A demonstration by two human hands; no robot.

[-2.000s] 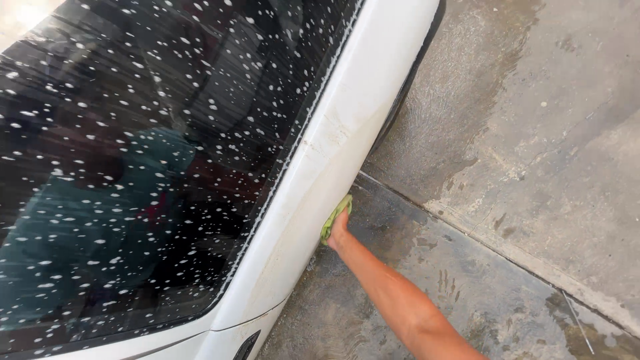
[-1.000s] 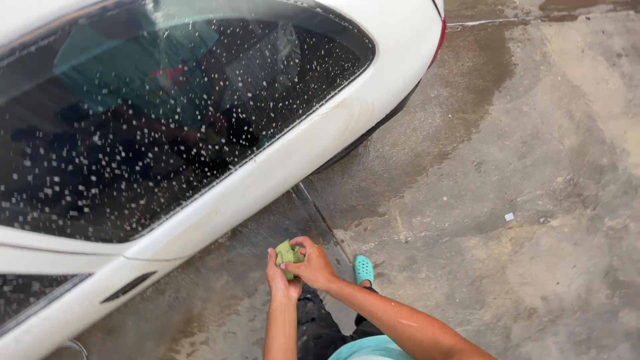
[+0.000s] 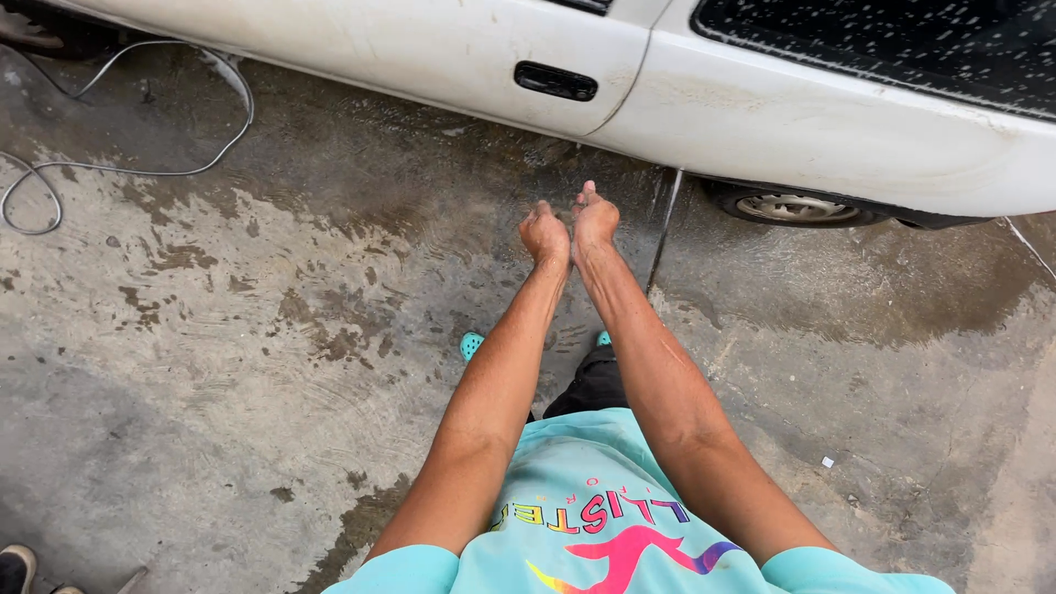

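Note:
Both arms reach forward from a turquoise T-shirt toward the side of a white car (image 3: 462, 49). My left hand (image 3: 546, 231) and my right hand (image 3: 594, 219) are side by side in front of me, wrists close together, above the wet concrete and short of the car's lower side. The fingers are curled and partly turned from view; no green cloth can be seen, and whether one is inside the hands is hidden. Near the hands are the car's black door handle (image 3: 556, 81) and a rear wheel (image 3: 796, 208). White foam spots cover the dark side window (image 3: 899, 49).
A thin grey hose (image 3: 177, 172) lies looped on the concrete at the left. A joint line (image 3: 665, 231) runs through the wet floor. Turquoise clogs (image 3: 471, 345) are under my arms. Another person's dark shoe (image 3: 15, 569) shows at the lower left corner.
One hand was on the white body with a green cloth, then both hands held the cloth; now the cloth is out of sight. The view has swung strongly along the car toward its door.

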